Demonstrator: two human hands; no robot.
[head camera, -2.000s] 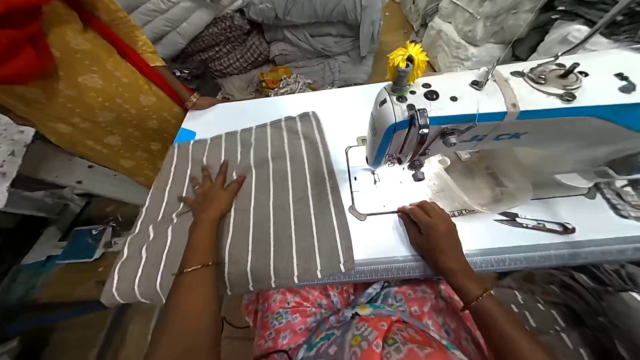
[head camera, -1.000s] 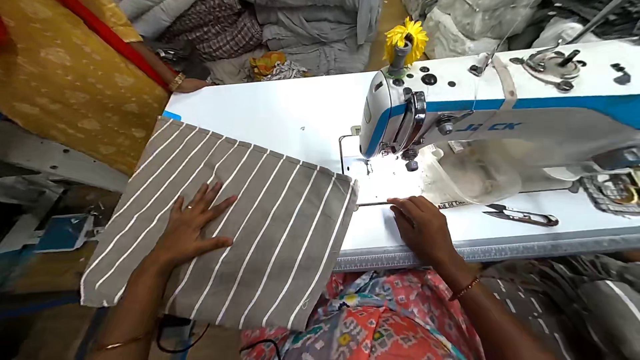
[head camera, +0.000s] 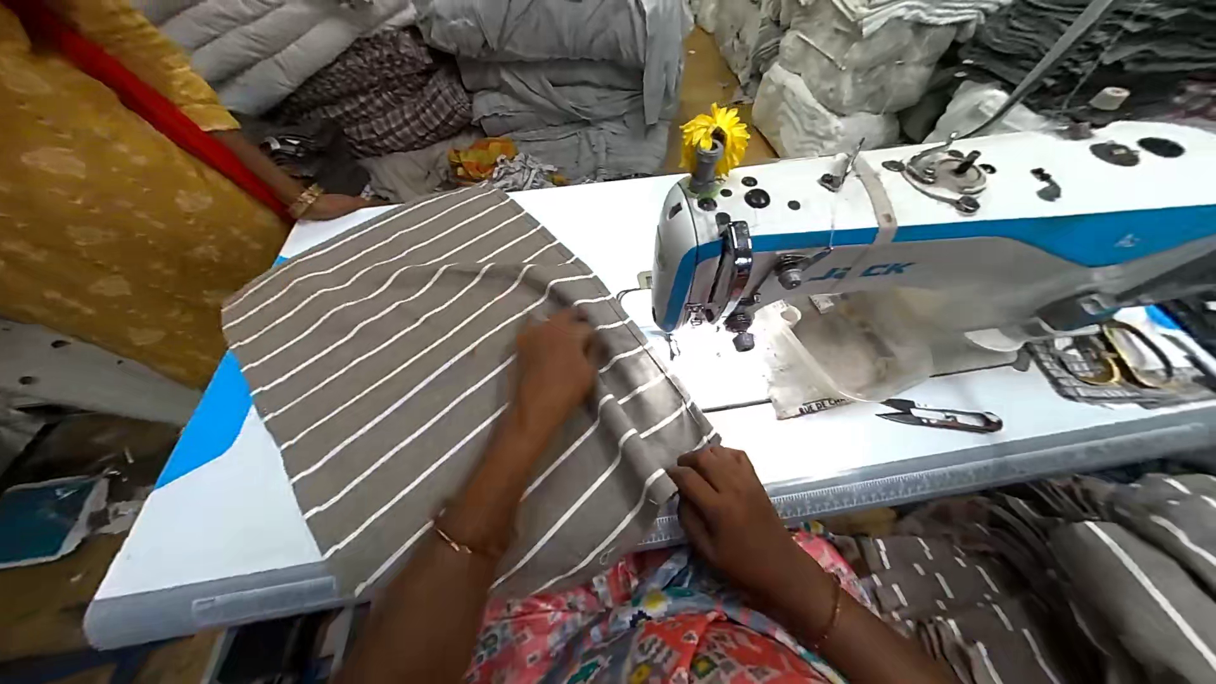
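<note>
A grey fabric piece with white stripes (head camera: 408, 380) lies on the white sewing table, turned at an angle and rucked near its middle. On top of it is my left hand (head camera: 556, 361), blurred, its fingers bunched against a fold; whether they pinch the cloth is unclear. My right hand (head camera: 717, 484) holds the fabric's near right corner at the table's front edge. Just right of the cloth stands a Jack sewing machine (head camera: 788, 247), its needle area lit. A translucent bag (head camera: 836, 351) lies under the machine's arm. Thread snips (head camera: 940, 416) rest on the table, right of my right hand.
A person in yellow and red stands at the left, a hand (head camera: 332, 205) at the table's far edge. A measuring tape (head camera: 855, 484) runs along the front edge. A wire tray (head camera: 1102, 370) holds scissors. Striped cloth (head camera: 1045, 570) is heaped at lower right; fabric piles (head camera: 560, 76) lie behind.
The striped fabric has turned and shifted relative to the table, uncovering its left front part. My left hand has moved right across the cloth. My right hand has come to the fabric's corner.
</note>
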